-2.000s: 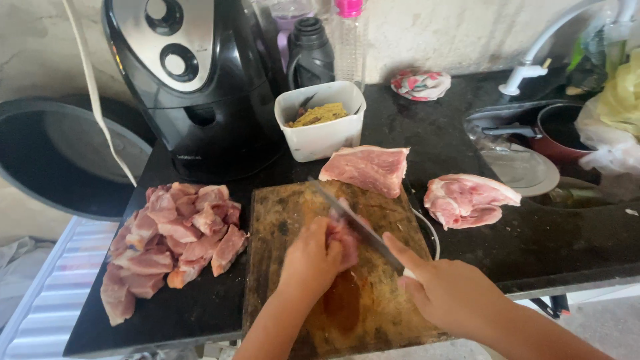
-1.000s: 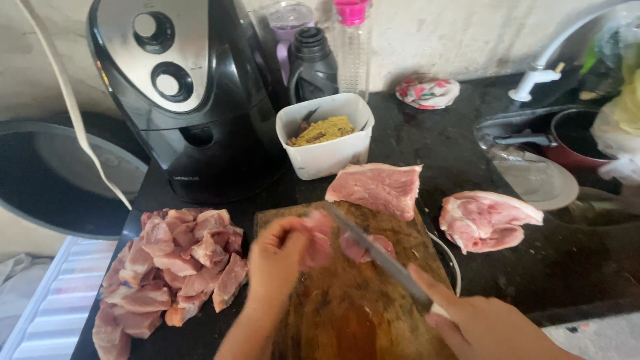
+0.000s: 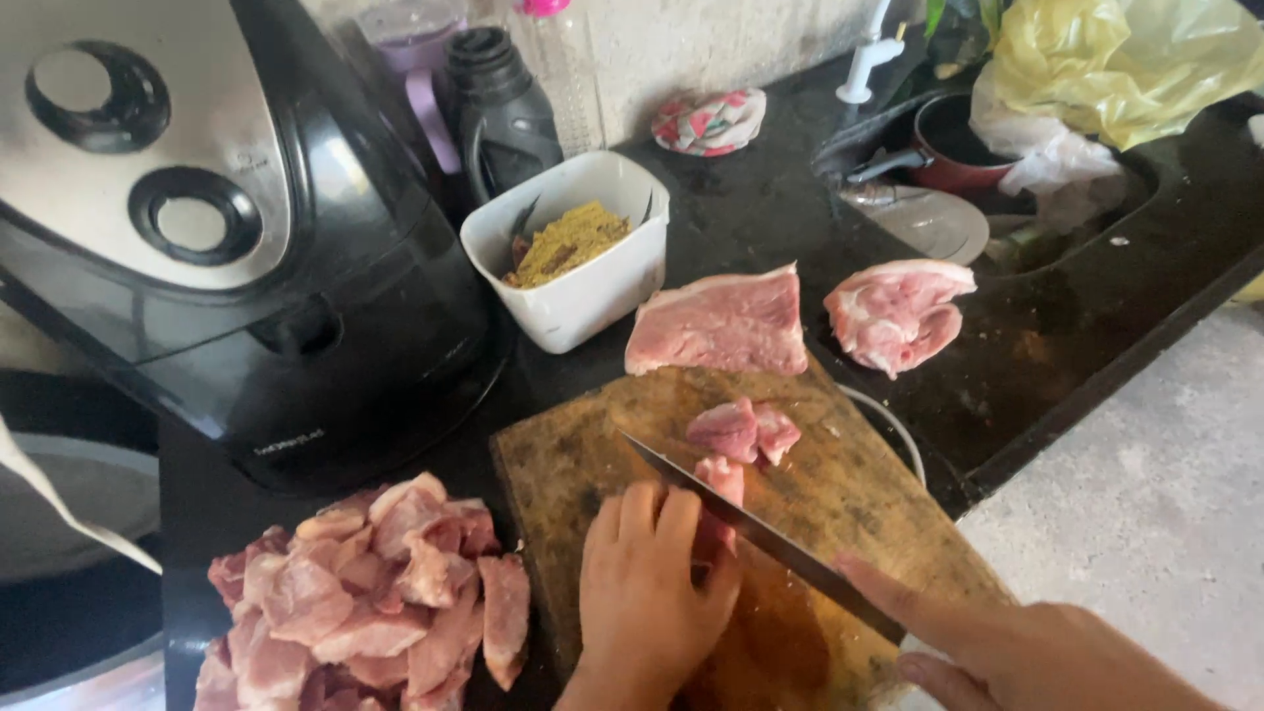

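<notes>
On the wooden cutting board (image 3: 573, 434), my left hand (image 3: 657, 578) holds a strip of raw meat (image 3: 721, 481) down. My right hand (image 3: 1017, 632) grips a kitchen knife (image 3: 780, 548), its blade lying across that strip beside my left fingers. Small cut pieces of meat (image 3: 743, 430) rest just beyond the blade. A larger slab of meat (image 3: 721, 321) lies at the board's far edge, and another chunk (image 3: 899, 314) sits on the counter to its right. Left of the board is a heap of cut meat (image 3: 365, 602).
A black air fryer (image 3: 375, 346) stands at the left, near a white tub (image 3: 592, 306) with yellow seasoning. Behind are a black bottle (image 3: 504, 109) and a bundled cloth (image 3: 709, 120). The sink (image 3: 1136, 197) at the right holds a pan (image 3: 953, 148) and plate (image 3: 928, 222).
My left hand has gone from holding meat above the board to pressing a strip against it. Small pieces now lie apart beyond the knife. The view has shifted.
</notes>
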